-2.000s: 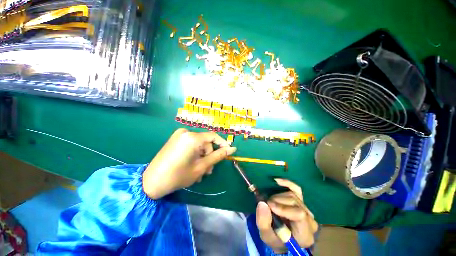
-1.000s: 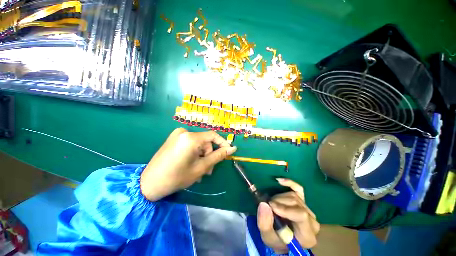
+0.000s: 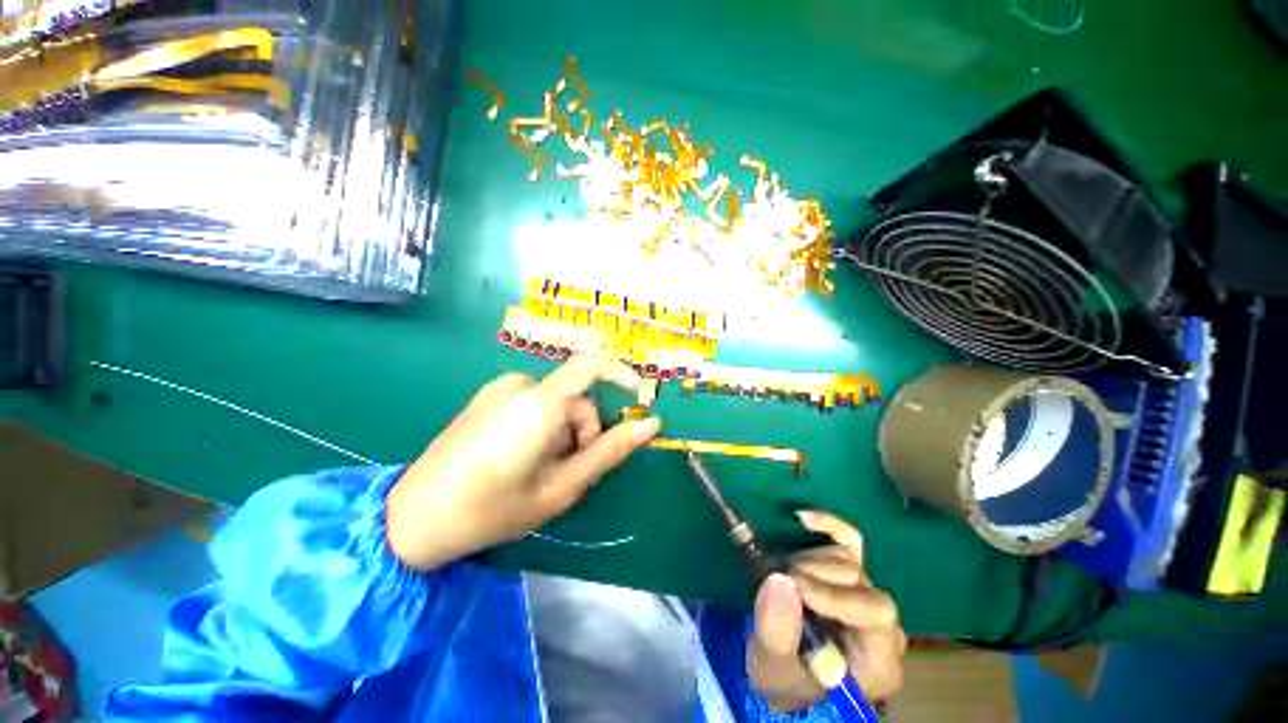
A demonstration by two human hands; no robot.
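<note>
My left hand [image 3: 516, 459] rests on the mat, thumb and index fingertips at the left end of a long flex cable [image 3: 735, 451]; a small orange piece [image 3: 636, 414] shows between them. Whether the fingers pinch it or only press beside it is hard to tell. My right hand [image 3: 826, 610] holds the soldering iron [image 3: 744, 537], its thin tip close to the cable, right of my left fingertips. A row of flex cables [image 3: 615, 328] with red and dark dots lies just above. Solder wire [image 3: 233, 413] runs under my left sleeve.
A tangled heap of small flex pieces [image 3: 664, 177] lies beyond the row, partly in glare. Stacked blister trays [image 3: 226, 184] are upper left. The fume fan [image 3: 989, 290], tape roll [image 3: 925, 438], blue soldering station [image 3: 1165, 466] and yellow sponge [image 3: 1246, 537] stand at right.
The iron's tip has moved right, away from my left fingertips, and my right hand has shifted slightly right. My left thumb and index finger have spread apart. The view has shifted slightly.
</note>
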